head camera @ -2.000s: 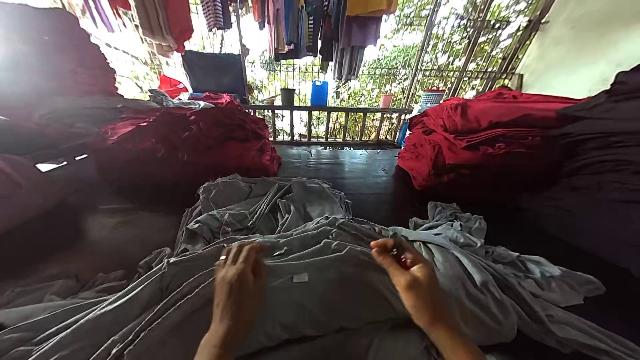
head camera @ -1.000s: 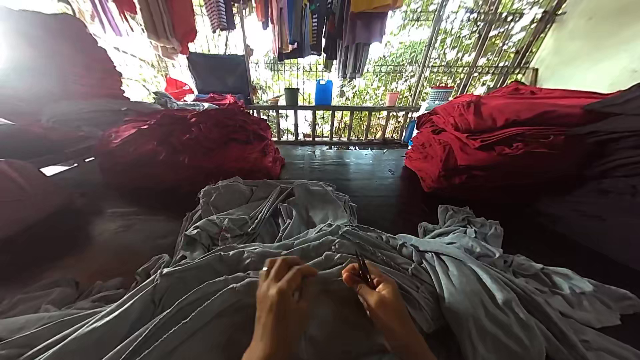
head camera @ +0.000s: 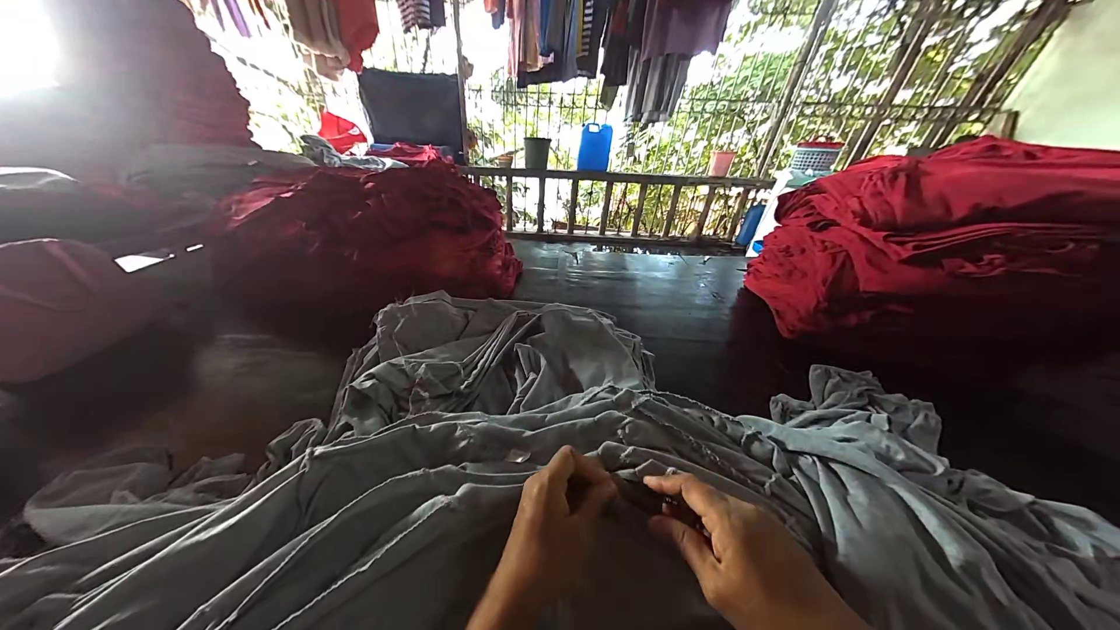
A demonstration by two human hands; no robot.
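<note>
Grey fabric garments (head camera: 376,516) with pale stitched seams lie heaped across the foreground. My left hand (head camera: 564,507) is over the near part of the heap, its thumb and fingertips pinched together at the cloth; whether a thread or an edge is between them is too small to tell. Just to its right, my right hand (head camera: 713,534) has curled fingers around a small dark tool (head camera: 674,506), mostly hidden by the fingers. The tool's tip points toward my left hand. A small whitish tag (head camera: 517,456) shows on the grey cloth to the left of my left hand.
Beyond the grey heap, a dark red cloth pile (head camera: 376,227) stands on the left and a brighter red one (head camera: 945,219) on the right, on a dark floor (head camera: 630,289). Farther back are a wooden railing (head camera: 612,201), a blue jerrycan (head camera: 595,147) and hanging clothes (head camera: 674,44).
Two seconds ago my hands were wide apart over the cloth; now they are close together. The dark tool showed more plainly in my right hand one second ago.
</note>
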